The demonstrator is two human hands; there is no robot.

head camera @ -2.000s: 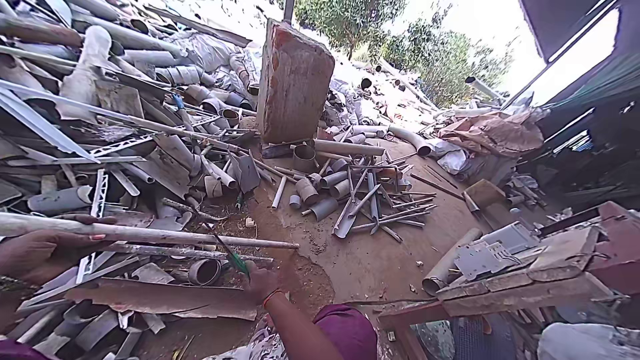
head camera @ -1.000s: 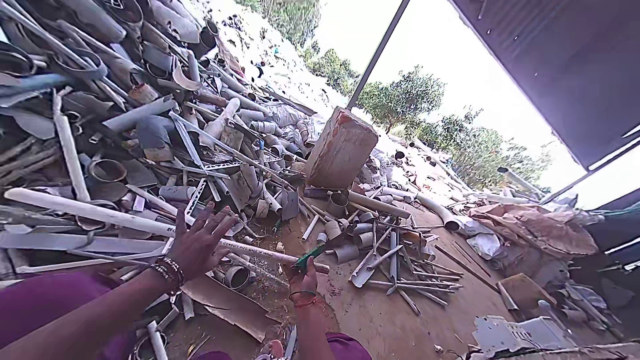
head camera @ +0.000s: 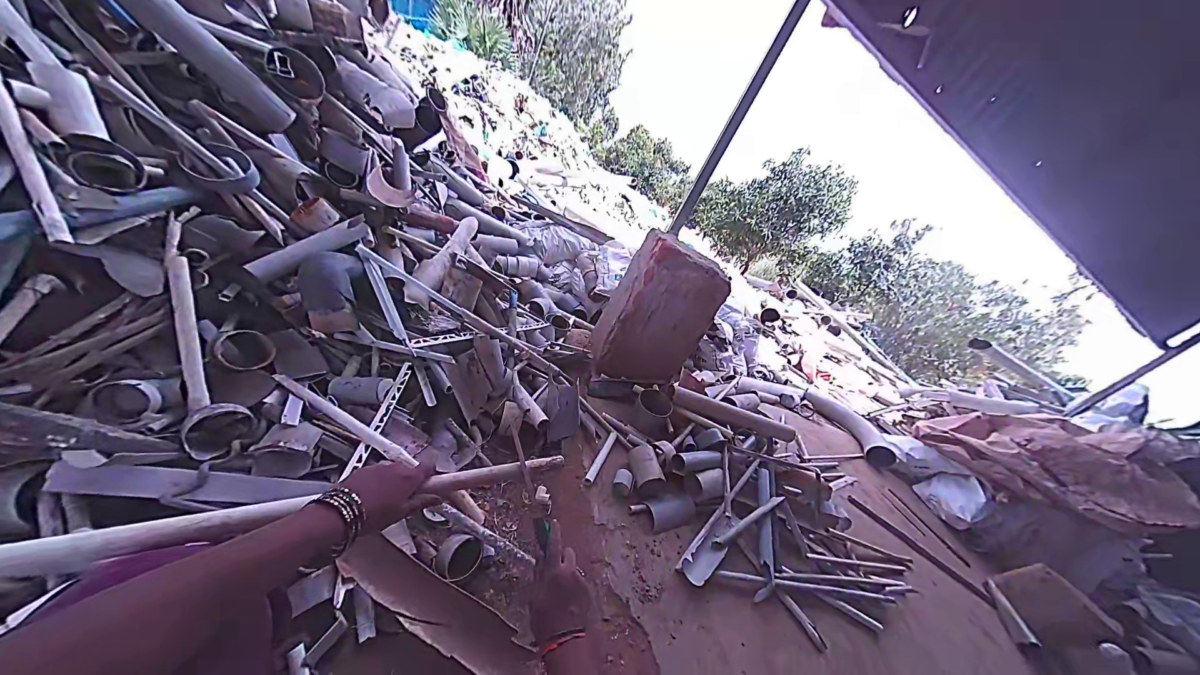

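My left hand (head camera: 389,492), with bangles at its wrist, is closed around a long pale plastic pipe (head camera: 206,534) near the pipe's right end. The pipe runs from the left edge of the head view to just above my right hand. My right hand (head camera: 561,595) is low in the middle, shut on the green handle of a tool (head camera: 542,532). The tool's thin blade points up beside the pipe end; its exact kind cannot be told. A second pale pipe (head camera: 342,417) slants behind my left hand.
A heap of scrap pipes and fittings (head camera: 244,352) fills the left. A large block (head camera: 661,309) stands in the middle, with cut pipe pieces (head camera: 750,516) on the ground before it. A crumpled brown sheet (head camera: 1041,469) lies at the right, and a metal roof (head camera: 1031,122) hangs above.
My left hand, spread over the pipe one second ago, now grips it near its right end. The view has tilted and moved toward the heap.
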